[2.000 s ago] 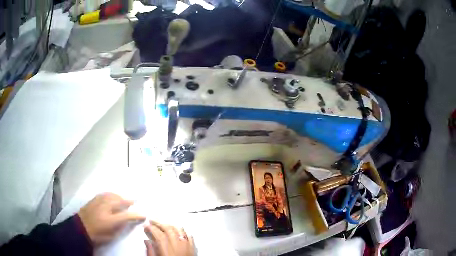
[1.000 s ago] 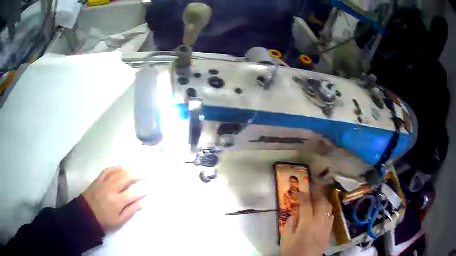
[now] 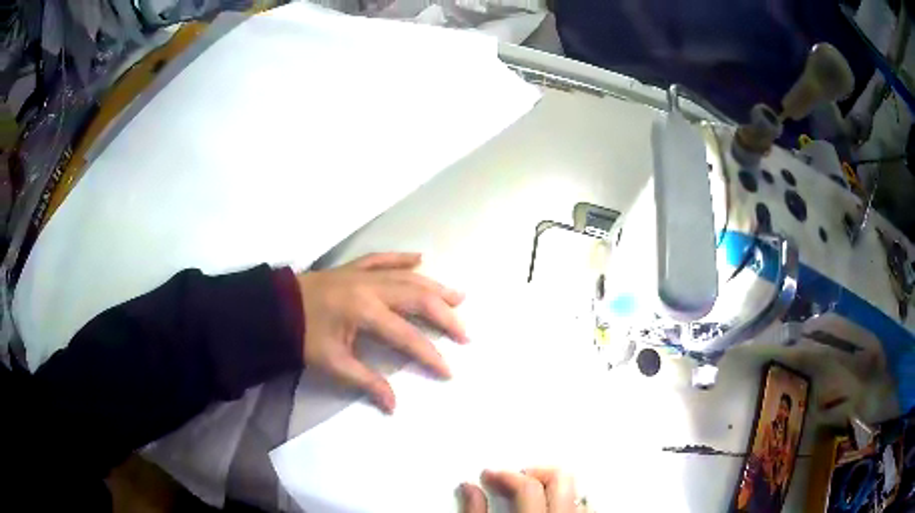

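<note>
A white cut fabric piece lies on the machine bed at the front, its left corner showing and its right part washed out by glare. My left hand lies flat with fingers spread at the piece's upper edge. My right hand is at the bottom edge of the picture, partly cut off, fingertips on the white cloth; whether it grips the cloth cannot be told. The presser foot area is brightly lit, right of both hands.
A large white fabric panel covers the table's left side. The sewing machine head with its grey lamp bar stands at right. A smartphone lies below it, beside a tool tray. Dark fabric is behind.
The view has swung left, so the machine and phone now sit further right. My right hand has left the phone and is back on the white cloth. The left hand's fingers are more spread.
</note>
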